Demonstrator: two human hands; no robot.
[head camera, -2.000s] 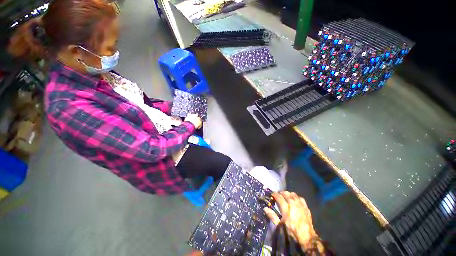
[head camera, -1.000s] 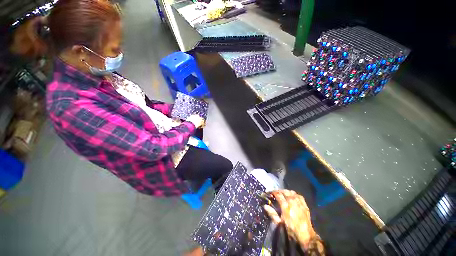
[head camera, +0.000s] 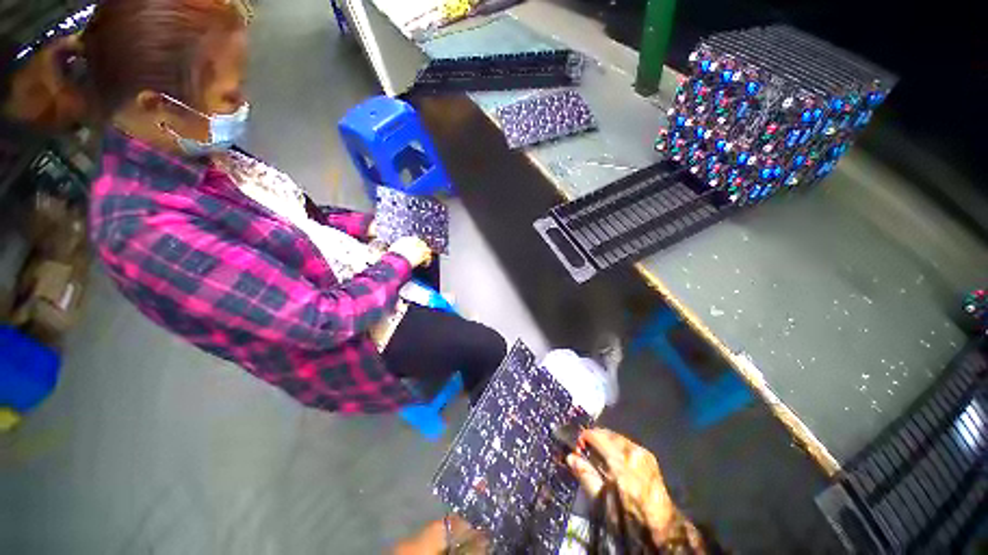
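Note:
A dark PCB panel (head camera: 509, 444) with many pale dots and lines lies tilted at the bottom centre. My right hand (head camera: 628, 482) is at the panel's right edge, fingers curled around a small dark tool (head camera: 567, 436), mostly hidden, possibly cutters; its tip is over the panel's right part. My left hand (head camera: 425, 539) shows only in part at the bottom edge of the picture, blurred, at the panel's lower left edge, and seems to hold it there.
A seated coworker (head camera: 238, 282) at left holds another panel (head camera: 412, 220). On the bench (head camera: 802, 314) are a black rack (head camera: 639, 220) with upright racked panels (head camera: 769, 119), a flat panel (head camera: 545, 117), a second rack (head camera: 921, 466) and white specks. Blue stools (head camera: 392, 141) stand below.
The panel has shifted slightly right and up with my left hand, which shows more at the bottom edge. The dark tool's tip now shows over the panel's right part.

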